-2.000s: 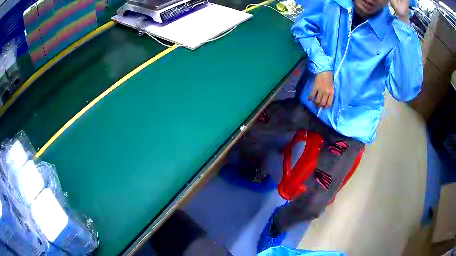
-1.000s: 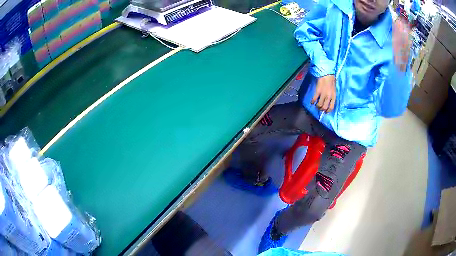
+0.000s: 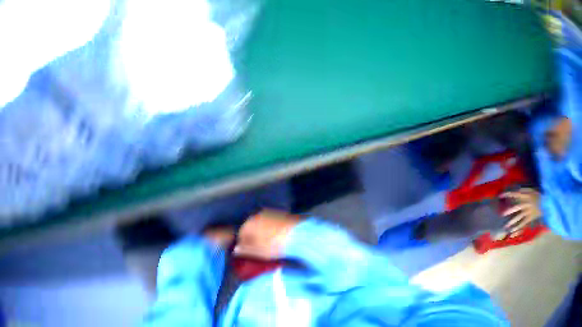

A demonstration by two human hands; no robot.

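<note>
Pale blue-white packs under clear plastic film [image 3: 185, 131] stand on the green-topped bench [image 3: 383, 70] at the upper left, blurred, their tops glaring white. My right hand [image 3: 265, 235] is low in the centre, below the bench edge and away from the packs. Its fingers are blurred and I see no held item clearly. My left hand [image 3: 220, 235] shows only as a small blurred patch beside it, above its blue sleeve. Whether either hand is closed cannot be told.
The bench's thin pale edge [image 3: 357, 152] runs diagonally between the packs and my hands. A person in a blue smock [image 3: 558, 185] is at the right edge, one hand low over a red stool [image 3: 488, 182]. Pale floor [image 3: 523, 281] shows at lower right.
The view has swung down and left, with strong blur. The packs look larger, the seated person has shifted to the right edge, and both my hands have come into view.
</note>
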